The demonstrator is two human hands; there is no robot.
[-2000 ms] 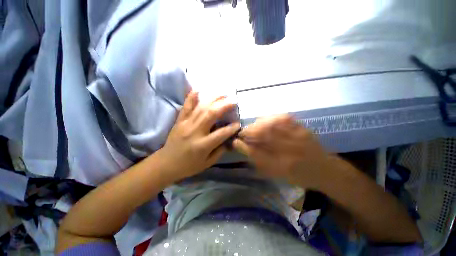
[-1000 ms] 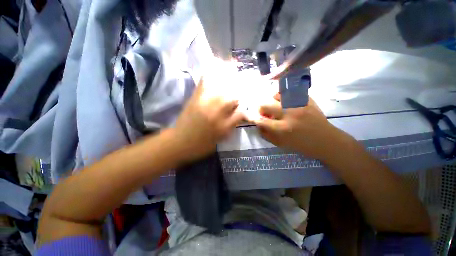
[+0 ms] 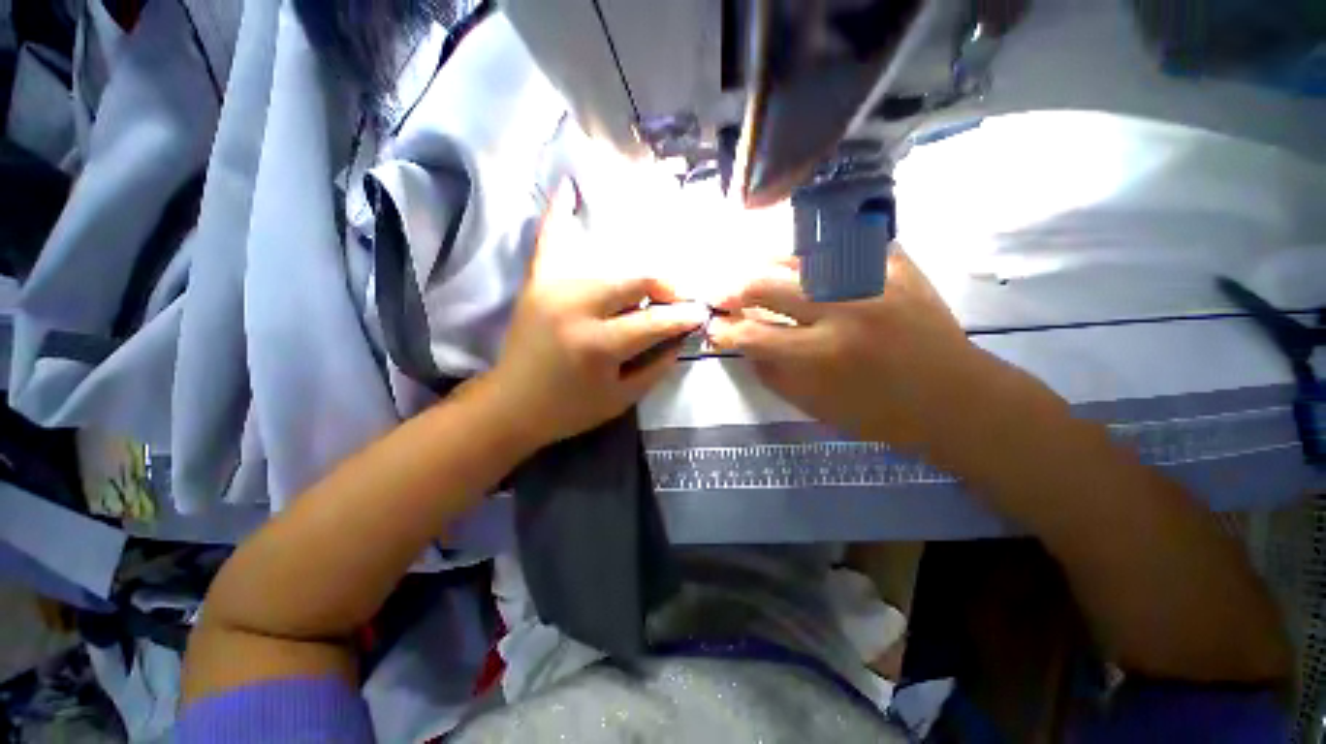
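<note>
My left hand (image 3: pixel 585 332) and my right hand (image 3: pixel 844 337) meet below the sewing machine's needle area. Their fingertips pinch the end of a dark grey cloth strip (image 3: pixel 589 538), which hangs from under my left hand over the table's front edge. The pinched part is small and partly lost in glare. The light grey garment piece (image 3: pixel 298 291) is heaped left of the needle, with dark strips along it. The ribbed grey-blue cylindrical attachment (image 3: pixel 844 247) stands in front of my right hand's fingers. The presser foot and needle are hidden by glare.
The white machine head (image 3: pixel 640 58) fills the top. The machine bed (image 3: pixel 1091 218) lies right, and the ruler (image 3: pixel 793 465) runs along the front edge. Dark-handled scissors (image 3: pixel 1280 332) lie at far right. Cut cloth pieces (image 3: pixel 58 545) are at lower left. A perforated basket (image 3: pixel 1280 581) is at lower right.
The head view first shifted to show the machine head, and the dark strip came to hang over the front edge. Since then my fingertips have closed together on the cloth.
</note>
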